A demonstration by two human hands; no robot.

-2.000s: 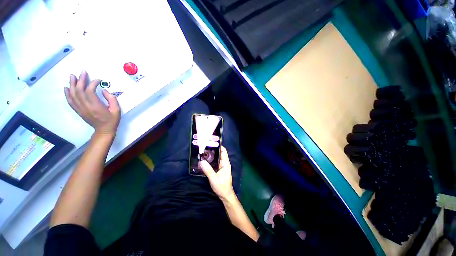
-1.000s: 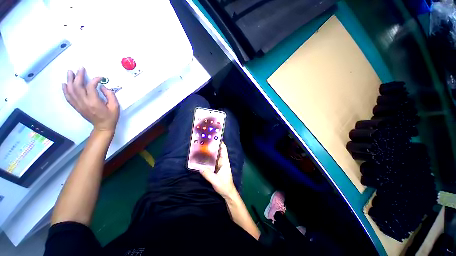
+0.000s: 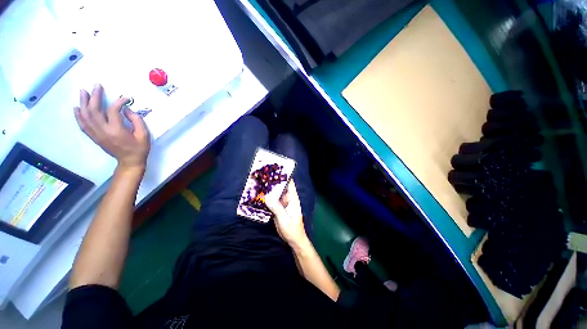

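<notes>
My right hand [image 3: 289, 212] holds a smartphone [image 3: 265, 184] over my lap, with the thumb over its lit screen. My left hand [image 3: 114, 128] rests on the white machine panel with its fingers apart and holds nothing. Its fingertips are beside a small round start button [image 3: 128, 101], which is partly hidden by the fingers. A red emergency stop [image 3: 158, 77] sits on the panel to the right of the button.
A touchscreen [image 3: 33, 195] is at the left. On the green-topped bench [image 3: 403, 175] at the right lie a cardboard sheet [image 3: 421, 96] and piled black housings [image 3: 515, 212]. A black tray [image 3: 360, 26] is at the top. A pink shoe [image 3: 356, 256] shows on the floor.
The phone is tilted more to the right, and its screen picture has changed. My right thumb has moved up over the screen. My left hand has stayed by the button.
</notes>
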